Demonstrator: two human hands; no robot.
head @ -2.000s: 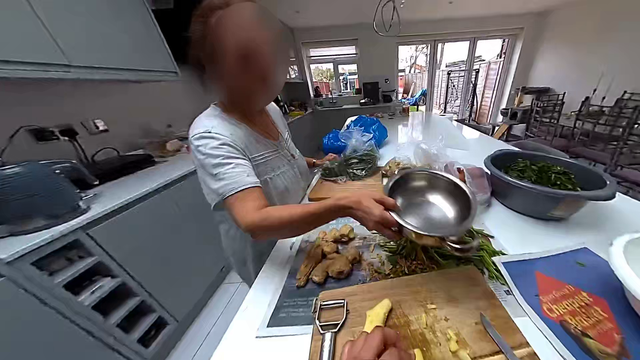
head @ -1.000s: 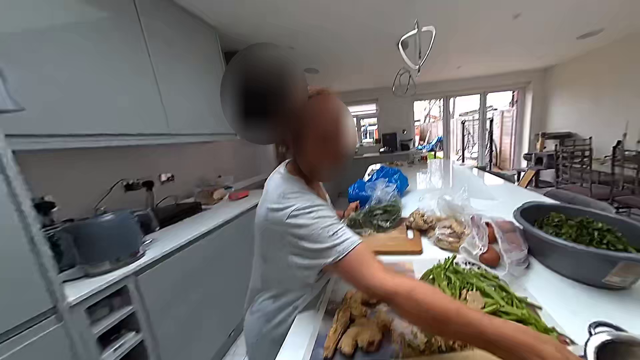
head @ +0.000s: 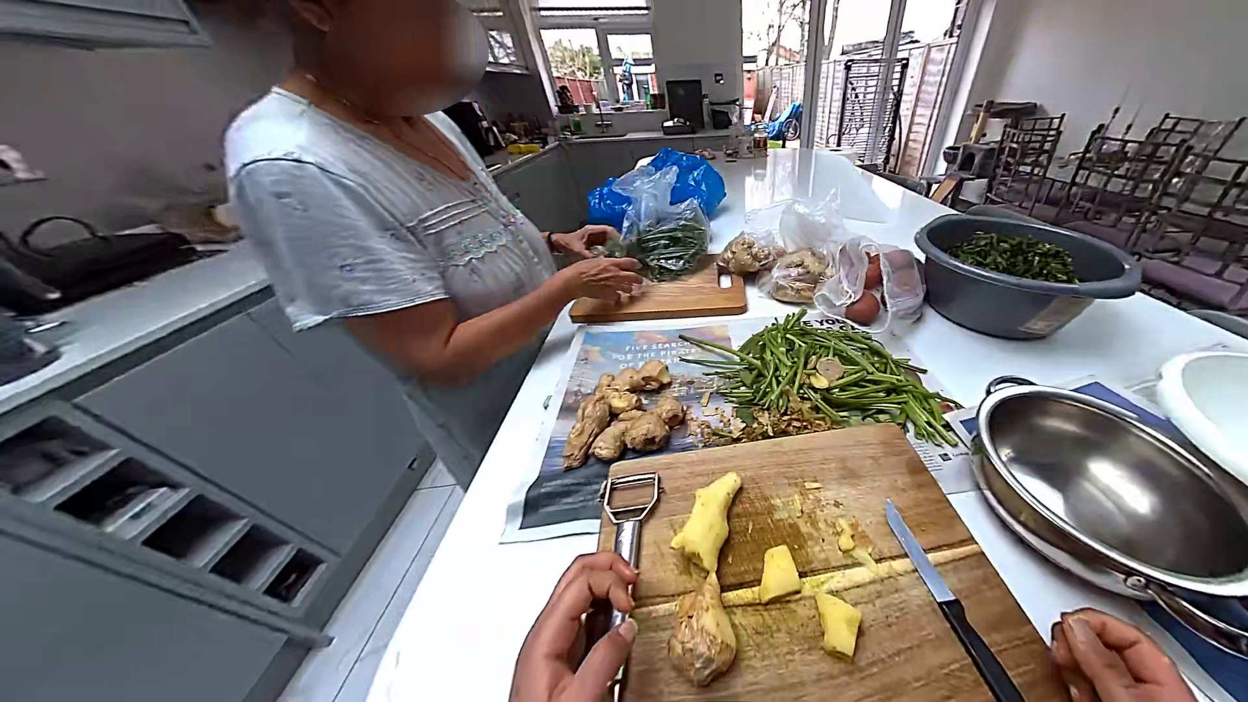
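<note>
My left hand (head: pixel 575 634) is closed around the handle of a metal Y-shaped peeler (head: pixel 629 507) at the left edge of a wooden cutting board (head: pixel 848 478). Beside it on the board lie a peeled ginger piece (head: pixel 708 522), an unpeeled ginger knob (head: pixel 701 634) and cut yellow ginger pieces (head: pixel 780 572). A knife (head: pixel 921 551) with a black handle rests on the board's right side. My right hand (head: pixel 1116 658), fingers curled and apparently empty, is right of the knife handle. A steel bowl (head: pixel 1111 478) stands beyond it.
Unpeeled ginger (head: pixel 624 414) and green stems (head: pixel 819 380) lie on newspaper (head: pixel 561 502). Across the counter another person (head: pixel 390 224) has both hands near bagged greens (head: pixel 668 244) and a second board (head: pixel 658 300). A grey tub of chopped greens (head: pixel 1014 283) and bagged vegetables (head: pixel 863 292) stand farther back.
The other person's hand held the steel bowl above the stems two seconds ago; the bowl now sits at the right. That person's outstretched arm has drawn back. My left hand is now on the peeler.
</note>
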